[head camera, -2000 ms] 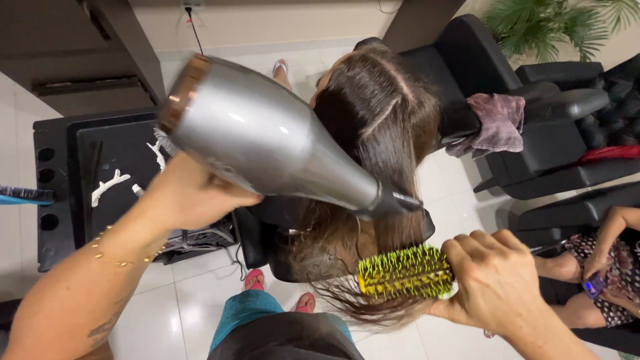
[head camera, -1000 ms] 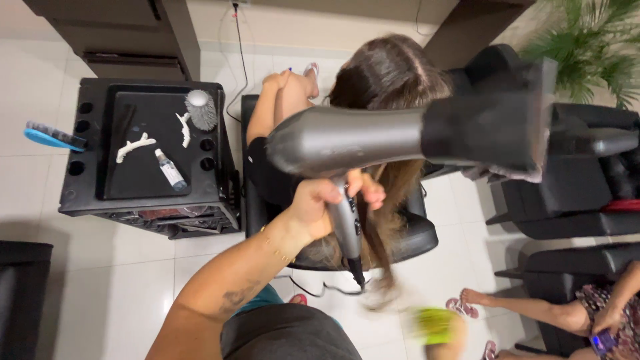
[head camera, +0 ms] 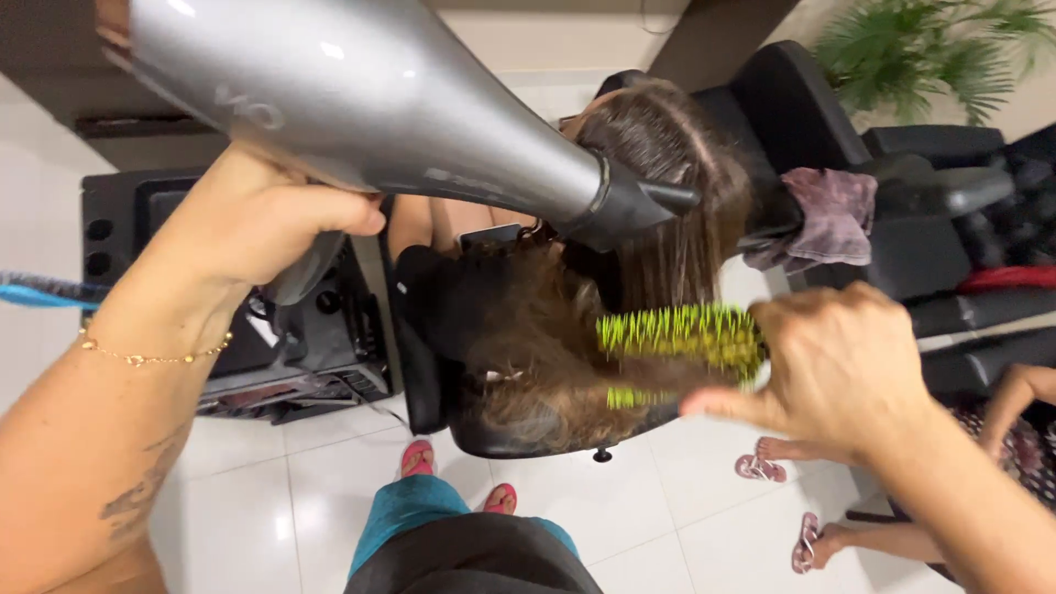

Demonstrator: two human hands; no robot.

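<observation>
A silver hair dryer (head camera: 396, 115) fills the upper left of the head view. My left hand (head camera: 272, 214) grips it, and its black nozzle (head camera: 631, 202) points right, close beside the seated person's long brown hair (head camera: 672, 239). In my right hand (head camera: 841, 371) is a round hairbrush (head camera: 681, 334) with yellow-green bristles, held by its handle, which my fingers hide. A lock of hair passes over the brush's barrel. More loose hair (head camera: 544, 363) hangs over the back of the black salon chair (head camera: 511, 441).
At left stands a black trolley (head camera: 120, 190) with a blue-handled brush (head camera: 49, 290) at its side. Black chairs, one with a mauve towel (head camera: 829, 214), line the right near a plant (head camera: 924, 58). Another person's legs (head camera: 883, 540) reach in at lower right.
The dryer has swung so its nozzle points toward the hair near the head. The round brush, low and blurred one second ago, has come up to the hair.
</observation>
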